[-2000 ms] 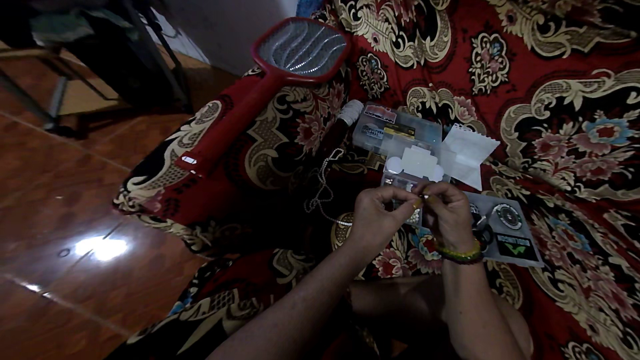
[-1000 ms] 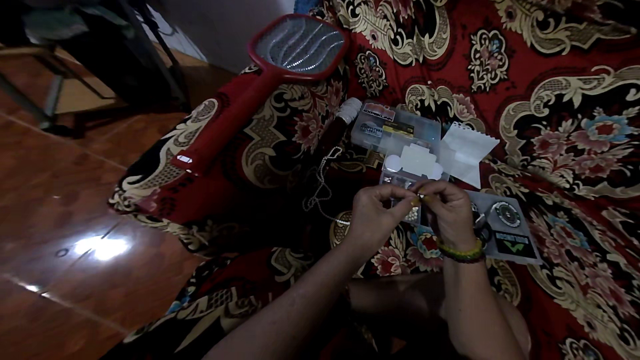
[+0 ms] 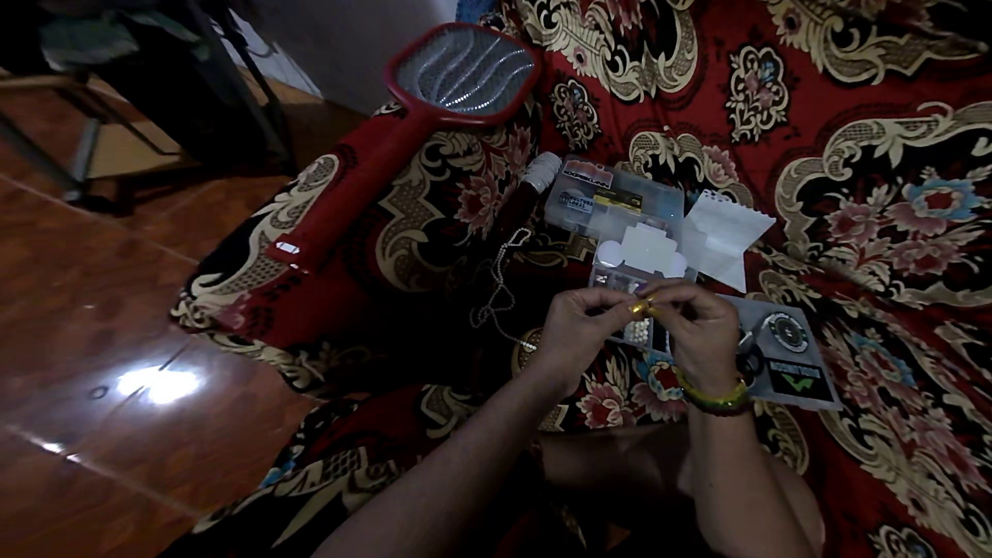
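Note:
My left hand [image 3: 580, 329] and my right hand [image 3: 699, 333] meet above a clear plastic bead box [image 3: 612, 283], thumbs and forefingers pinched close together. Whatever lies between the fingertips is too small to make out; gold-coloured nails show there. A strand of small pale beads [image 3: 500, 287] lies on the cloth to the left, one end reaching beneath my left hand. Pale beads [image 3: 637, 332] sit in a compartment just under my fingers. My right wrist bears a green and yellow bracelet [image 3: 711, 397]. Dark-handled scissors [image 3: 749, 358] lie partly hidden beside my right hand.
A red electric insect swatter [image 3: 418, 132] rests on the sofa's patterned cover at upper left. Beyond the hands are a stickered plastic case [image 3: 655, 194], a white spool of cord [image 3: 542, 169] and a folded paper sheet [image 3: 721, 232]. A stickered lid [image 3: 806, 391] lies at right.

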